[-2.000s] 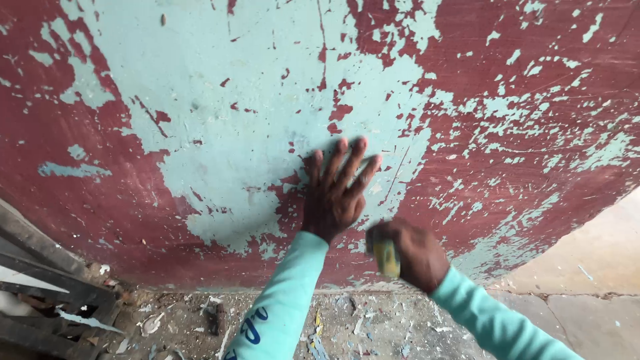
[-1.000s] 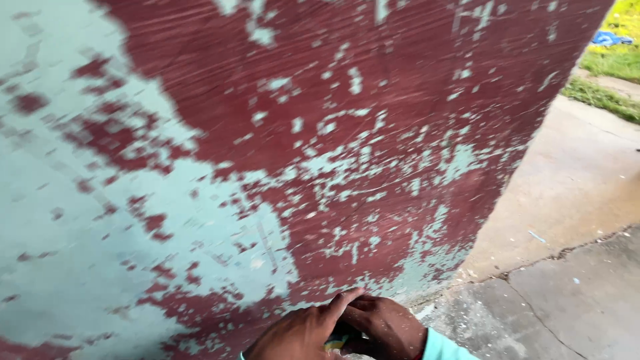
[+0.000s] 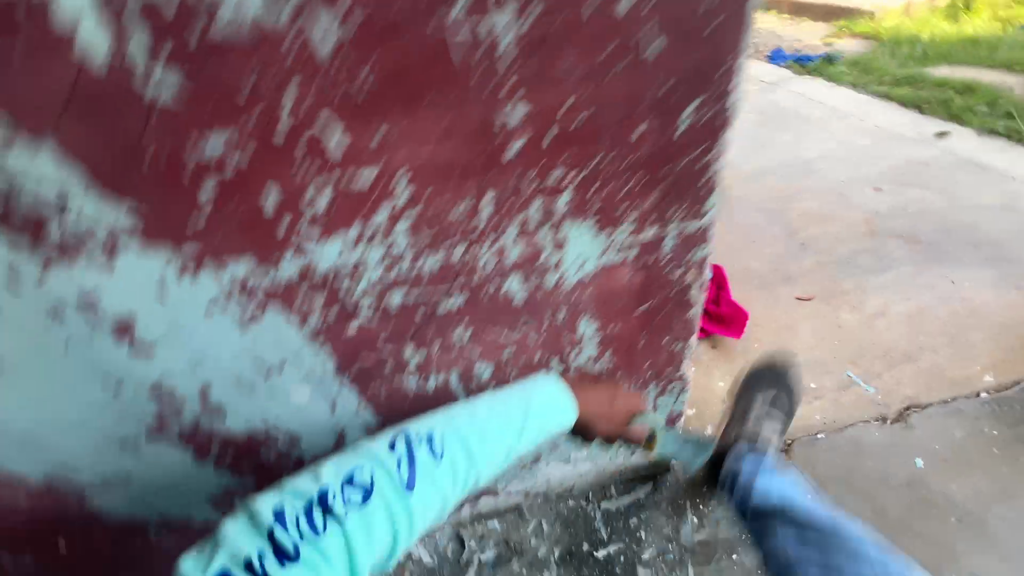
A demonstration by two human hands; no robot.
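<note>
My left hand (image 3: 612, 408), at the end of a turquoise sleeve bearing writing, is low by the right edge of the wall (image 3: 480, 160). Its fingers are closed around a hand tool (image 3: 652, 440); a yellowish bit shows at the fingertips, and blur hides the tool's exact kind. The wall has dark red paint with irregular light blue-green patches, and its surface is streaked by motion blur. My right hand is out of view.
A dark shoe (image 3: 764, 400) and a blue-jeans leg (image 3: 800, 512) are right of the hand. Bright pink cloth (image 3: 722, 308) lies beside the wall edge. Paint flakes (image 3: 608, 520) litter the ground below. Cracked concrete (image 3: 864, 240), grass (image 3: 944, 88) and a blue item (image 3: 800, 57) lie beyond.
Two seconds ago my left palm lay on the wall and my right hand held a tool; the hands then came together. Now only the left shows, holding a tool. The view has swung right.
</note>
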